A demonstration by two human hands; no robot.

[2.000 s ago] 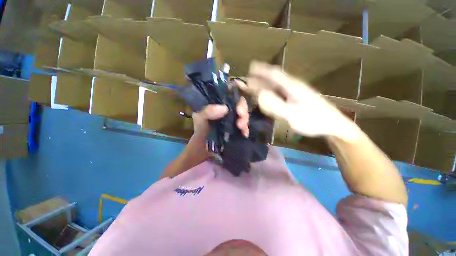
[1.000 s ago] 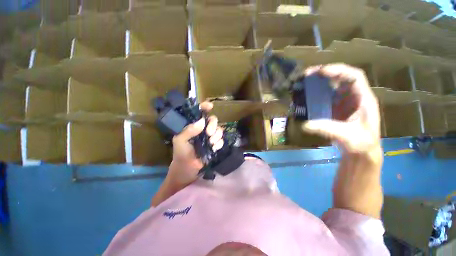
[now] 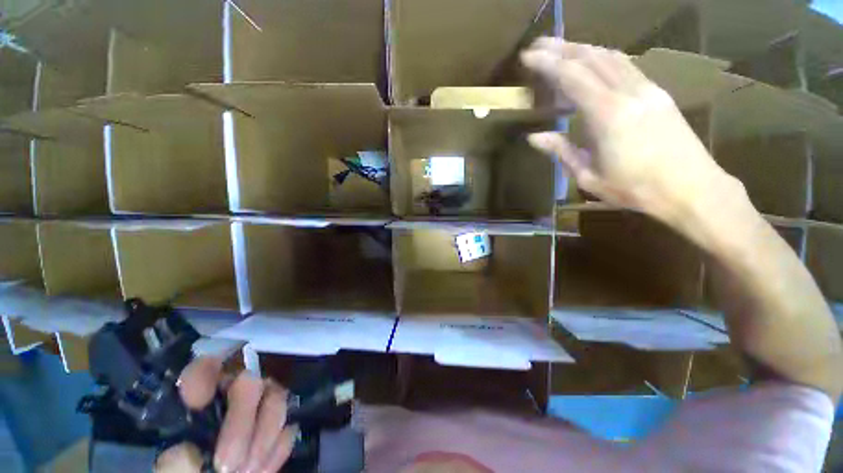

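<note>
My left hand (image 3: 236, 416) is at the lower left, closed around several black power adapters (image 3: 139, 369) with bundled cords; a pale plug end shows at their right. My right hand (image 3: 619, 125) is at the upper right over the cartons, fingers apart, with nothing seen in it. Below and left of it, an open carton (image 3: 513, 175) holds a dark adapter or cord bundle (image 3: 445, 199) and a white label. The carton to its left holds a dark cord bundle (image 3: 362, 168) with a pale packet.
Open brown cartons (image 3: 166, 166) stand in tight rows across the view. White printed flaps (image 3: 471, 337) lie along a nearer row. A small tan cardboard piece (image 3: 481, 97) lies by a carton edge. A white label (image 3: 472, 246) is in a nearer carton. Blue floor (image 3: 610, 416) shows below.
My right hand no longer shows the adapter it held and has moved up. My left hand, still full, has moved down and left. The view has shifted over the cartons.
</note>
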